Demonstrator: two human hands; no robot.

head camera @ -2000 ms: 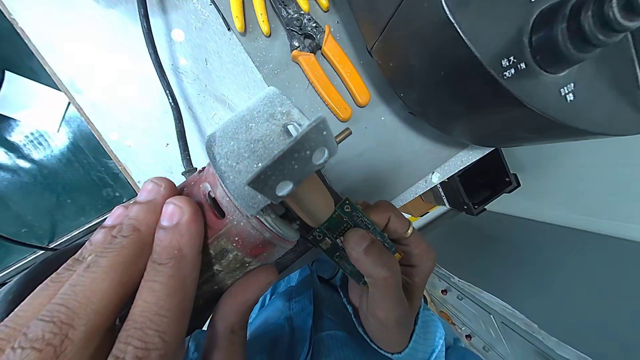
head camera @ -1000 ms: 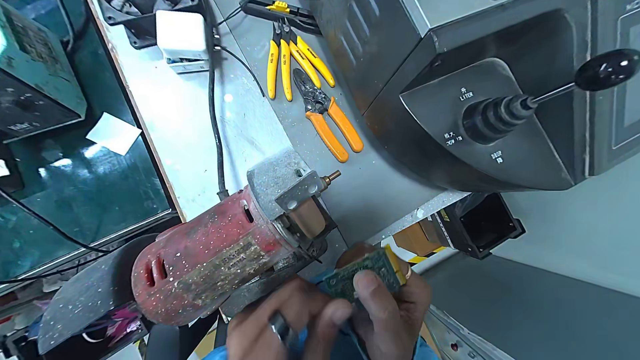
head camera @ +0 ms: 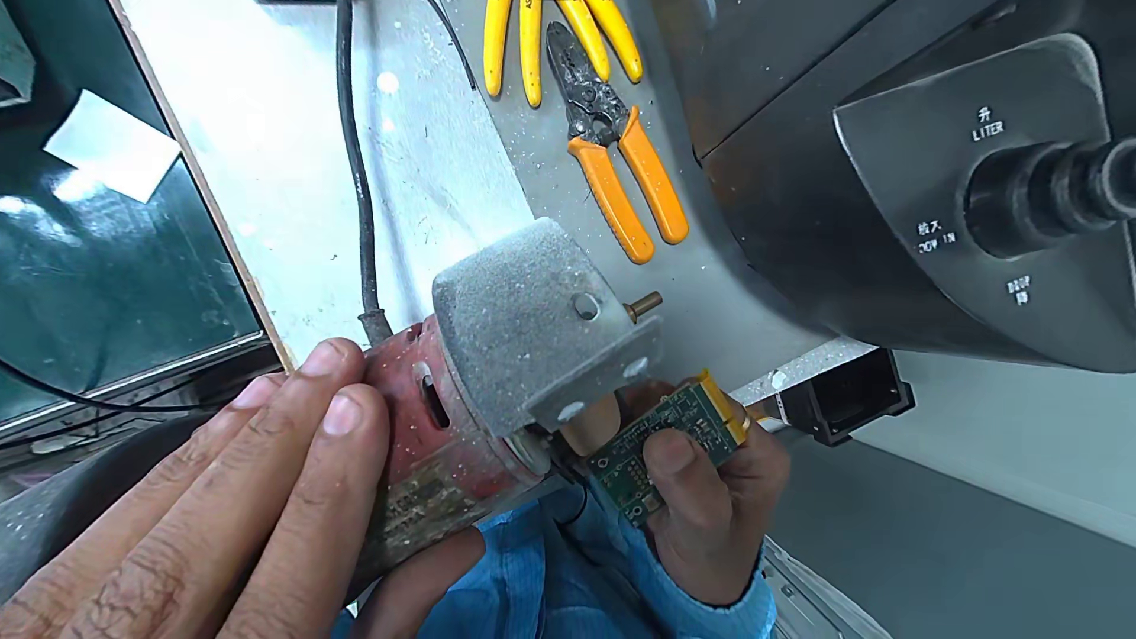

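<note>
My left hand (head camera: 240, 497) lies over the red housing of a dusty electric motor tool (head camera: 417, 417), fingers along its top and thumb beneath. A grey metal guard (head camera: 532, 311) with a drilled bracket covers the tool's end, and a cylindrical tan part (head camera: 593, 426) shows under it. In my right hand (head camera: 710, 515) is a green circuit board (head camera: 666, 444) with yellow tape along one edge, pinched between thumb and fingers. The board's near corner is close to the tan part; whether they touch, I cannot tell.
Orange-handled wire strippers (head camera: 621, 177) and yellow-handled pliers (head camera: 532, 44) lie on the grey bench beyond the guard. A large dark machine with a lever boot (head camera: 1021, 195) stands at right. A black cable (head camera: 355, 177) runs up from the tool. A black open box (head camera: 852, 399) sits by the bench edge.
My left hand, near the board one second ago, is now on the red tool housing. The board in my right hand has come up beside the guard. The view is closer to the tool.
</note>
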